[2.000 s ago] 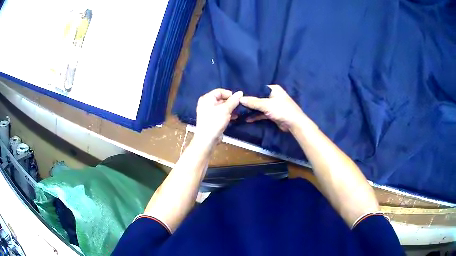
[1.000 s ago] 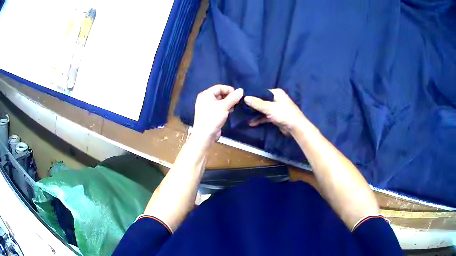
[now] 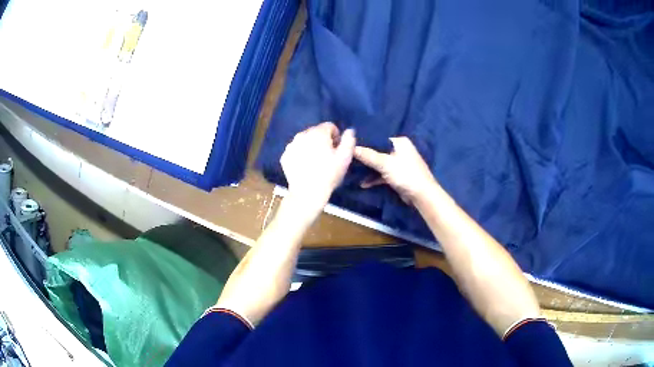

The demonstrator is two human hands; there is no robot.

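Navy fabric (image 3: 459,93) lies wrinkled over the right and middle of the table, with a thin white strip (image 3: 380,228) under its near edge. My left hand (image 3: 315,161) is closed on the fabric near its left end, thumb and fingertips together. My right hand (image 3: 398,168) is close beside it, thumb and fingers pinching a raised part of the same fabric. The fingertips nearly meet. The exact cloth edge between them is hidden.
A cut stack with a white top sheet (image 3: 165,79) stands at the upper left, a yellow-and-clear slim tool (image 3: 128,54) on it. A black flat item (image 3: 355,258) is at the table edge by my waist. A green plastic bag (image 3: 136,287) is at the lower left.
My left hand has turned slightly, with its back more to the camera. My right hand has shifted slightly down and right. The whole view has shifted a little.
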